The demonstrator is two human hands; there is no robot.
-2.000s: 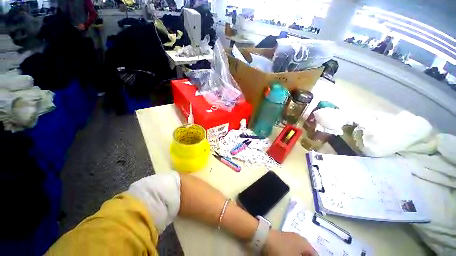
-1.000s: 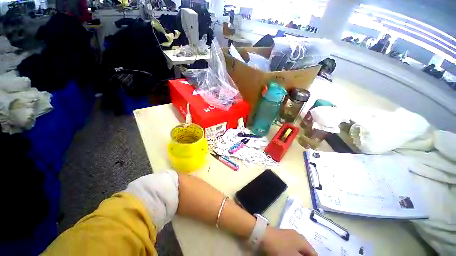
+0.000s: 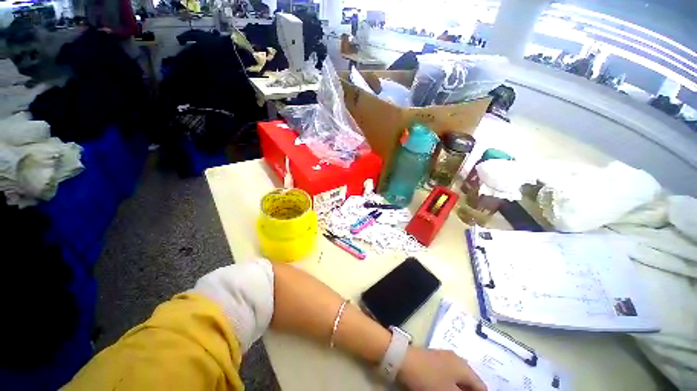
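My left hand (image 3: 442, 372) rests at the bottom edge on the left side of the clipboard in use (image 3: 497, 359); its fingertips are cut off or hard to see, so I cannot tell whether it holds anything. The clipboard has a black wire clip and a white printed sheet, its lower part out of the picture. My right hand is not in view. A black smartphone (image 3: 400, 292) lies just beyond my wrist. The second clipboard (image 3: 562, 279), blue-edged with thick sheets, lies to the right, farther away.
A yellow pot (image 3: 287, 229), thread snips (image 3: 344, 244), white cord (image 3: 386, 237) and red tape dispenser (image 3: 433, 216) stand or lie beyond my forearm. Behind are a red box (image 3: 317, 172), brown carton (image 3: 416, 118) and bottles (image 3: 411, 168). White garments (image 3: 600, 195) lie right.
The view has shifted slightly. My left hand stays by the clipboard in use, with its fingers slightly moved. The objects on the table have not visibly moved.
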